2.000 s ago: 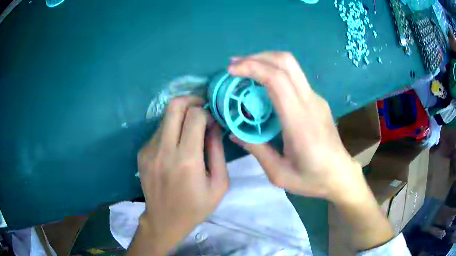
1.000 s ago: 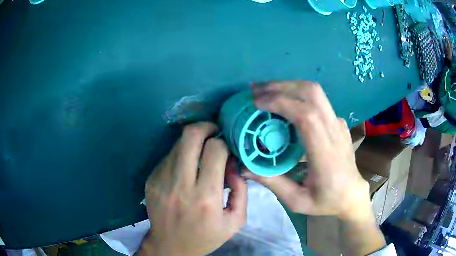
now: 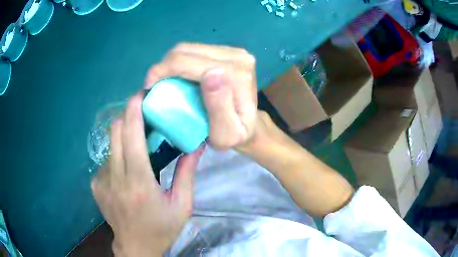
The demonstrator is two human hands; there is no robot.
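Observation:
A teal outer housing (image 3: 176,111) is held between my two hands above the table's near edge. Its smooth, shiny curved side faces me, and the spoked end is not visible. My right hand (image 3: 221,95) grips it from the right and top, with the thumb bent against it. My left hand (image 3: 145,175) holds its left and lower side with the fingers stretched upward and the thumb below. A teal piece, perhaps the handle (image 3: 156,142), shows partly between my left fingers and thumb.
Teal cups (image 3: 37,16) line the far left table edge. Small pale-teal pieces (image 3: 279,7) lie at the top. A clear plastic bag (image 3: 103,131) lies beside my left hand. Open cardboard boxes (image 3: 297,103) and a red item (image 3: 409,49) are beyond the table at right.
The teal housing has turned so its smooth side shows instead of the spoked end. My right hand has rolled over it, and my left fingers now extend along it. The view has shifted.

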